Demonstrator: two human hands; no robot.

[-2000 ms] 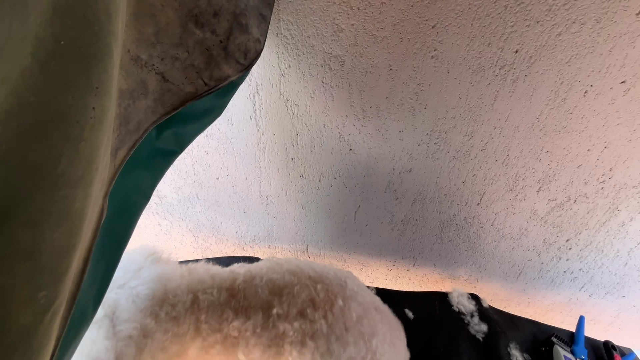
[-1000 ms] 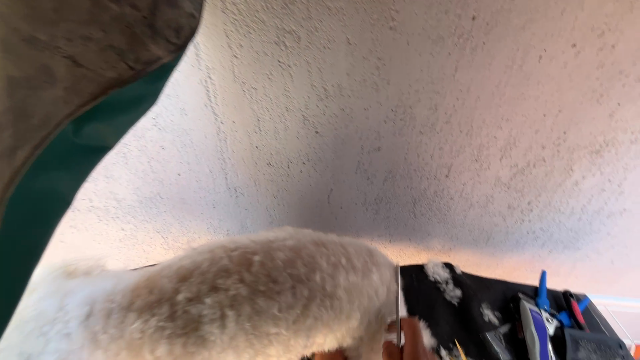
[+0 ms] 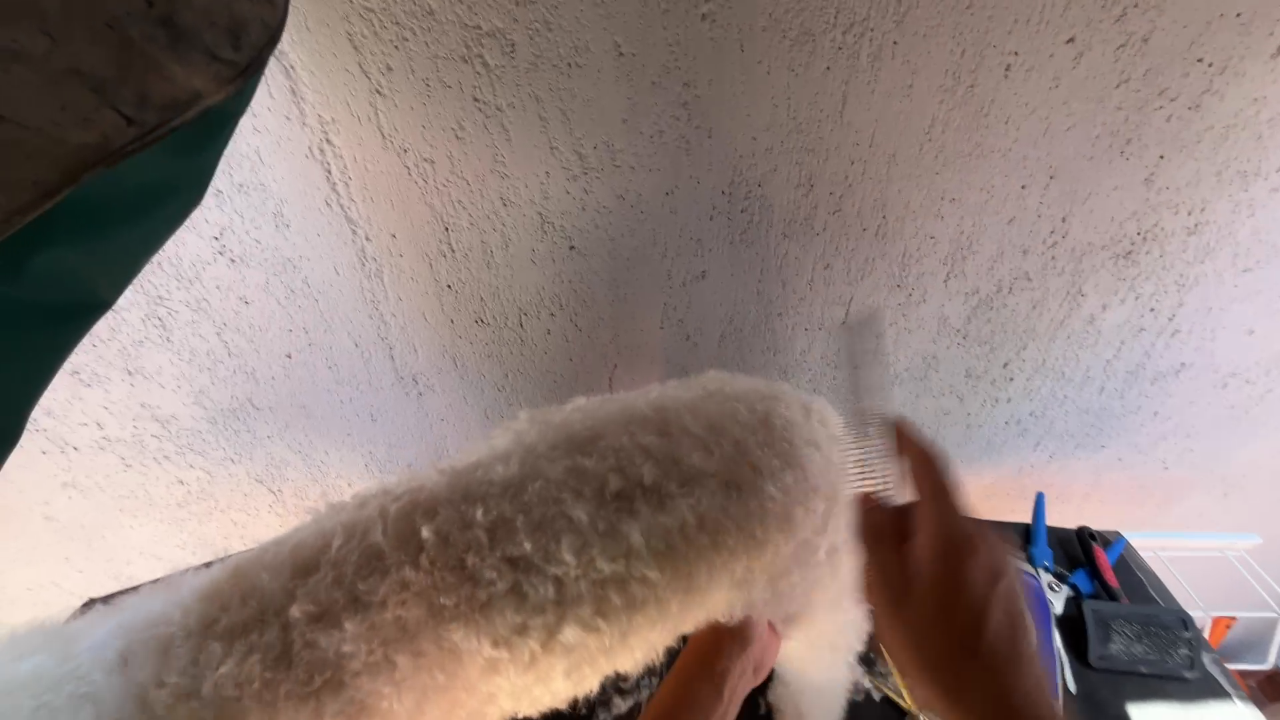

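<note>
A curly cream-coated animal, apparently a dog (image 3: 560, 530), stands across the lower part of the head view, its rear toward the right. My right hand (image 3: 930, 560), blurred by motion, holds a metal grooming comb (image 3: 868, 400) upright against the fur at the animal's rear. My left hand (image 3: 715, 665) is under the body beside the hind leg; its fingers are mostly hidden by fur, so its grip cannot be told.
On the black table (image 3: 1095, 690) at right lie blue-handled scissors (image 3: 1042, 540), a red-and-black handled tool (image 3: 1100, 565) and a slicker brush (image 3: 1140, 638). A white wire rack (image 3: 1215, 570) stands beyond. Behind rises a rough plaster wall (image 3: 700, 200); green fabric (image 3: 120, 230) hangs upper left.
My right hand and the comb have come up beside the animal's rear. More of the animal and table shows as the view has shifted.
</note>
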